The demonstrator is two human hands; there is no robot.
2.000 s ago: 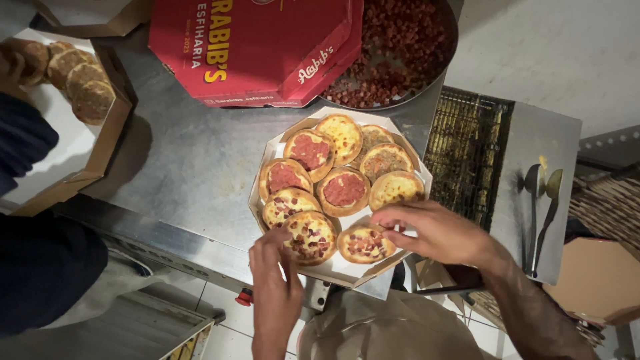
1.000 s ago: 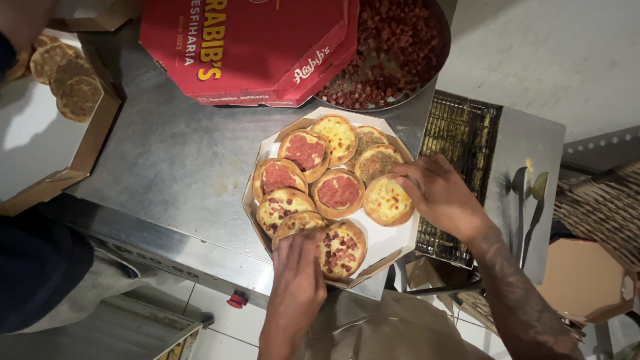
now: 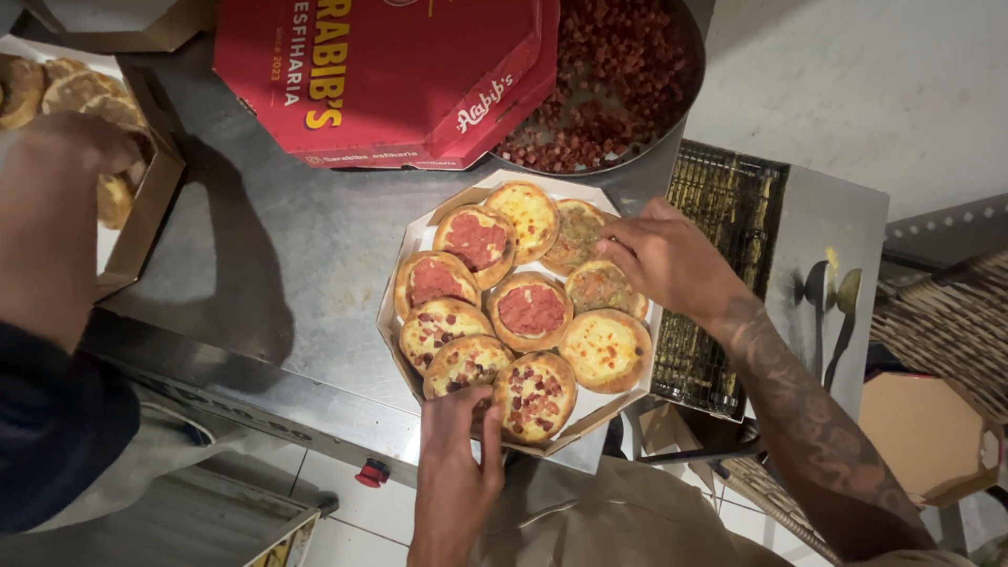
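Note:
An open octagonal cardboard box (image 3: 585, 425) holds several small round open pies. At its lower edge lie pies with diced meat and cheese; my left hand (image 3: 463, 453) touches the one (image 3: 470, 364) at the lower left, beside another (image 3: 537, 396). At the upper right my right hand (image 3: 669, 256) has its fingertips on the rim of a pie with a greenish-brown topping (image 3: 575, 236), above a similar one (image 3: 602, 290). A cheese pie (image 3: 605, 350) lies below those. Pies with red topping lie in the middle (image 3: 530, 311) and on the left (image 3: 475, 240).
A closed red pizza box (image 3: 386, 79) and a round pan of diced meat (image 3: 622, 87) stand behind on the steel table (image 3: 331, 260). At left a co-worker's hand (image 3: 79, 150) is over another box of pies (image 3: 150, 228). Right are a wire conveyor (image 3: 709, 315) and two spoons (image 3: 846, 295).
My right hand has moved from the cheese pie at the right up to the greenish-brown pies. My left hand stays at the lower edge. A co-worker's hand has come over the left box.

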